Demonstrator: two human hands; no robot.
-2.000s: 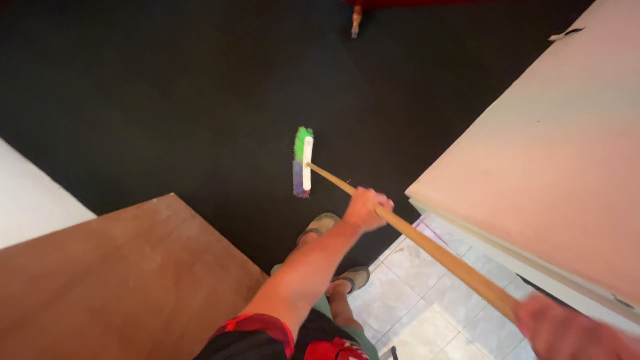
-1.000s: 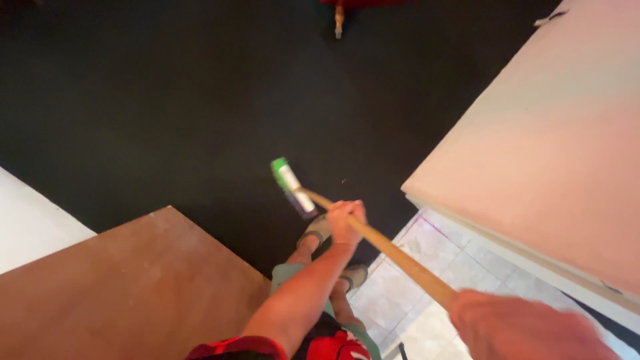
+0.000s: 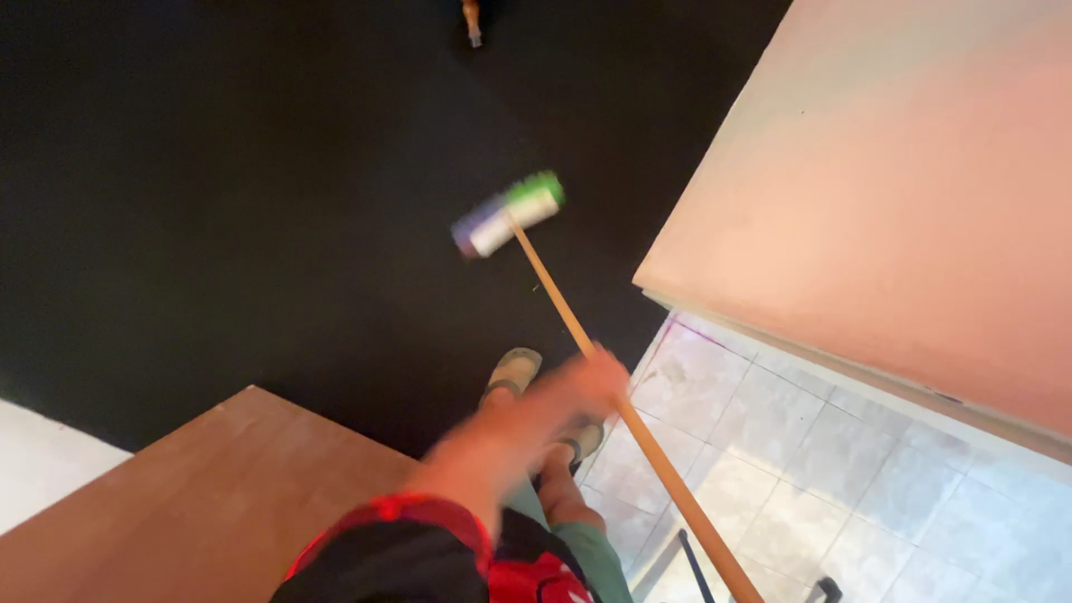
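A push broom head [image 3: 511,216], white with green and purple bristles and blurred, is over the dark floor near the middle of the view. Its wooden handle [image 3: 662,461] slants down to the right and leaves at the bottom edge. My left hand [image 3: 599,381], also blurred, is closed around the handle partway along it, above my feet. My right hand is out of view, as is the upper end of the handle. A tiny pale speck [image 3: 536,288] lies on the floor below the broom head.
A brown wooden surface [image 3: 218,494] juts in at lower left. A pale wall or panel [image 3: 879,193] stands at right, its corner near the light tiles [image 3: 762,419]. A wooden furniture leg [image 3: 472,23] is at the top. My sandaled feet [image 3: 515,368] are below the broom.
The broom head has swung away from my feet and turned, its green end now at upper right. My right hand, on the handle before, has left the view.
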